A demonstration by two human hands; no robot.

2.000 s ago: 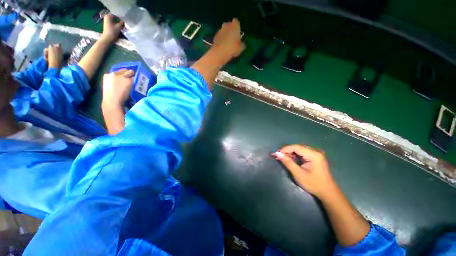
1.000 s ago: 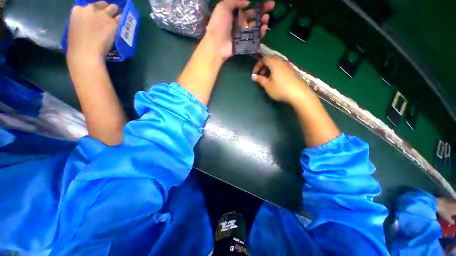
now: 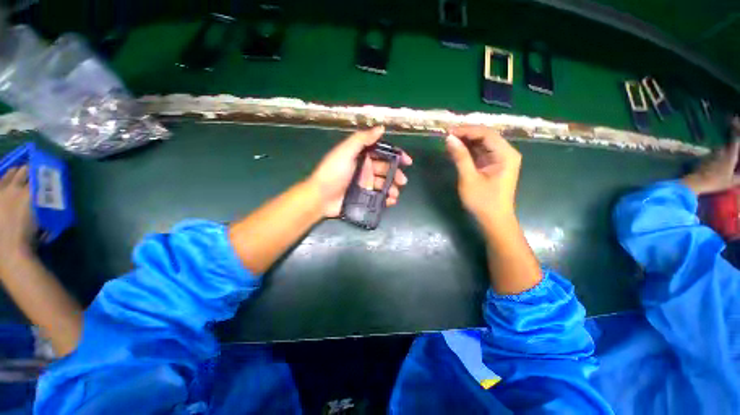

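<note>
My left hand (image 3: 345,170) holds a dark grey phone housing (image 3: 365,204) over the bench, with its window opening at the upper end and fingers showing through and behind it. My right hand (image 3: 489,174) is raised to the right of the housing, apart from it, thumb and index finger pinched together near the edge rail. A tiny thing may be between these fingertips, but it is too small to tell in this frame. A tiny silvery metal insert (image 3: 260,156) lies on the bench to the left.
A clear poly bag of silvery inserts (image 3: 101,121) lies at the left by the edge rail (image 3: 324,113). A neighbour's hand is at the blue bin (image 3: 50,194). Several housings, one light-framed (image 3: 496,74), lie on the green conveyor (image 3: 316,77). Another person's arm (image 3: 673,219) is at right.
The view has swung right and levelled. My left hand has brought the housing back from the rail over the bench. My right hand has moved away from the housing, still pinched.
</note>
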